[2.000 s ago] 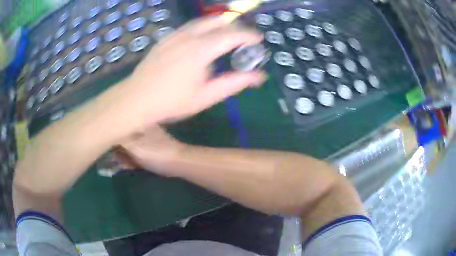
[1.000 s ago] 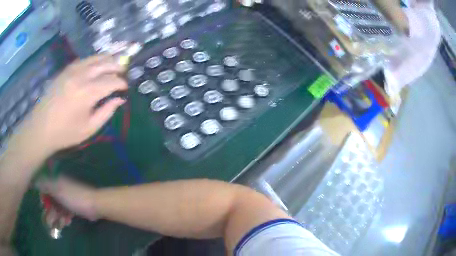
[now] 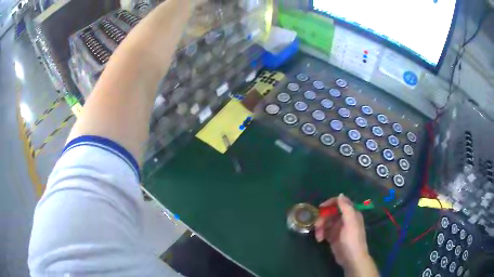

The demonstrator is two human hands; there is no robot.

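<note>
My right hand (image 3: 346, 230) holds a pen-sized test probe with a green handle (image 3: 364, 205) and a red front end (image 3: 328, 211). The red end is beside a round brass-silver fixture disc (image 3: 303, 218) on the green mat. Whether a separate part sits in the disc cannot be told. My left forearm (image 3: 132, 65) reaches up and out past the top edge, so my left hand is out of the picture. The large parts tray (image 3: 281, 145) has rows of pale-faced round parts. The second parts tray (image 3: 425, 262) is cut off at lower right.
A yellow card (image 3: 216, 132) lies left of the large tray, with a blue bin (image 3: 279, 53) behind it. Clear blister trays (image 3: 179, 108) are piled at left. A bright monitor (image 3: 390, 24) stands at the back. Red wires (image 3: 428, 192) run at right.
The view has swung left, showing the large tray and monitor. My left hand has left the picture at the top. My right hand still holds the red-ended probe at the disc.
</note>
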